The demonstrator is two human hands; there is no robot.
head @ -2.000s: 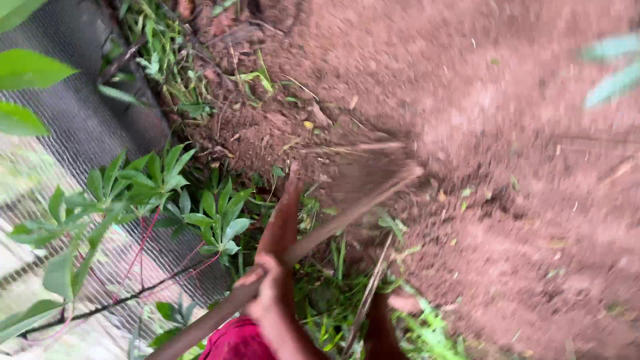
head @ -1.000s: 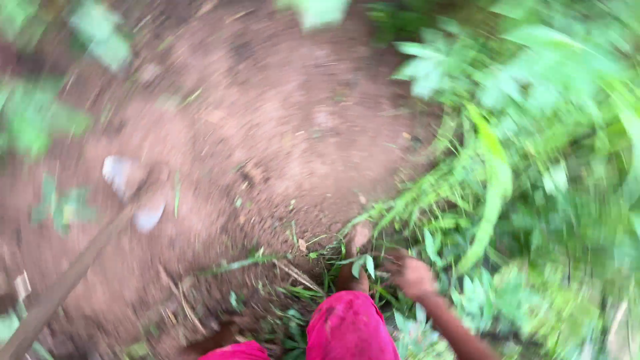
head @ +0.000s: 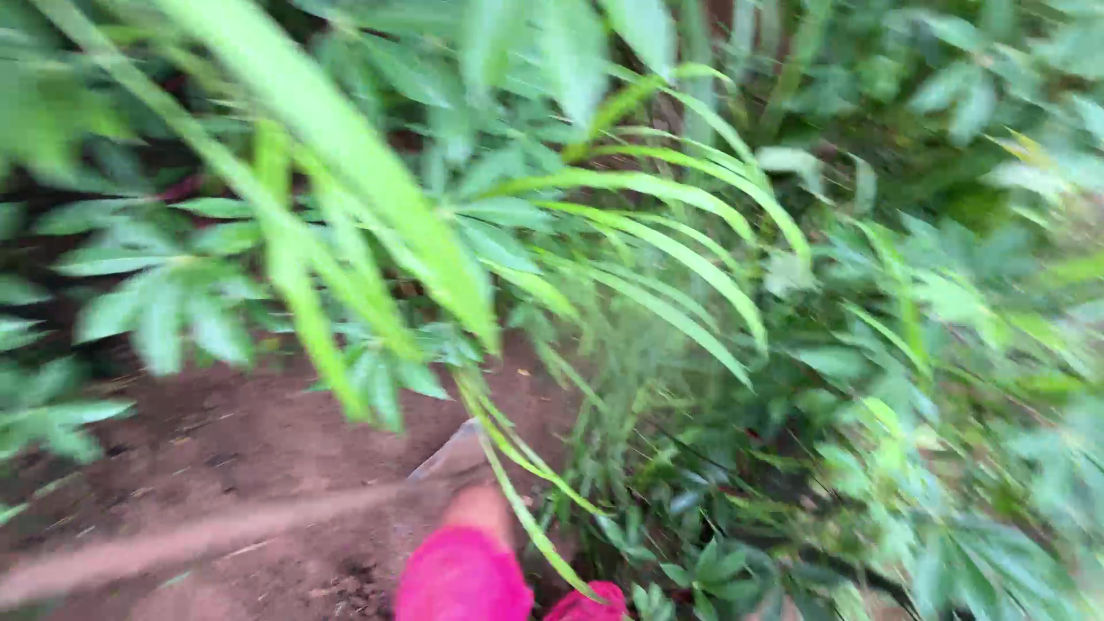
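Observation:
Neither my left hand nor my right hand shows in the head view. A long-handled hoe lies across the lower left; its wooden handle (head: 207,539) runs in from the left edge, blurred. The pale metal blade (head: 444,450) is beside my bare lower leg (head: 479,509), partly hidden by it and by grass. Pink cloth (head: 464,576) covers my knee at the bottom centre. Long green grass blades (head: 379,207) cross the upper left close to the camera, and thin stems hang down past the hoe blade. What holds the handle is out of the picture.
Reddish-brown bare soil (head: 259,431) spreads over the lower left. Broad-leaved plants (head: 172,293) overhang it at the left. Dense grass and leafy growth (head: 828,371) fill the centre and right, and close leaves hide part of the ground.
The view has swung strongly onto the greenery. One hand was on the hoe's handle two seconds ago; a second ago my right hand was low by the grass near my leg. Both are now outside the view.

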